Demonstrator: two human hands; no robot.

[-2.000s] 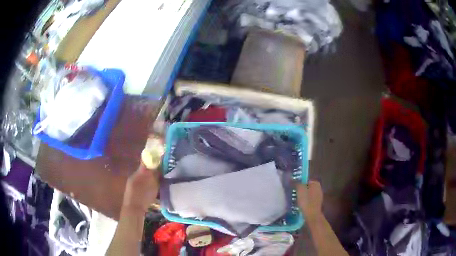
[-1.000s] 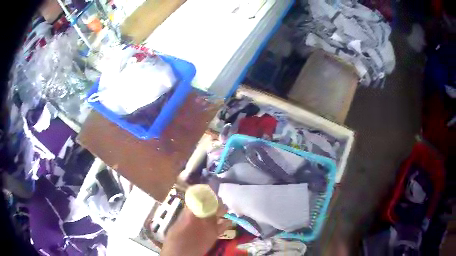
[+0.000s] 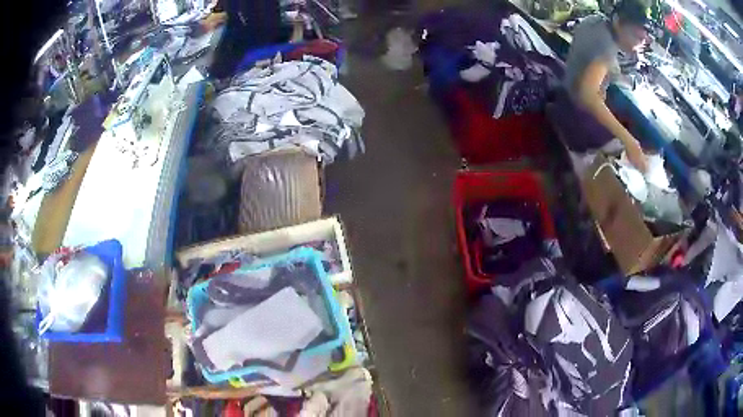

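No hand of mine is in view. The turquoise basket [image 3: 319, 273] is nearest in front of me at the lower left of the view. It rests on a larger pale-rimmed container and holds flat grey pieces [image 3: 265, 327]. A yellow-green rim [image 3: 346, 358] shows under its lower right corner. Left of it, a blue basket [image 3: 116, 301] stands on a brown board [image 3: 110, 375] and holds a cloudy white plastic bag [image 3: 75, 289].
A white sewing table [image 3: 130, 195] runs along the left. A cardboard box [image 3: 281, 191] and a grey-white fabric heap [image 3: 285, 106] stand beyond the baskets. A red basket [image 3: 505, 183] and dark-and-white bundles [image 3: 570, 334] line the aisle's right. A person [image 3: 595, 81] reaches into a cardboard box [image 3: 621, 224].
The view has swung right and widened. Both hands, earlier at the turquoise basket, then one with a pale round item near it, have left the picture. The basket remains on the container.
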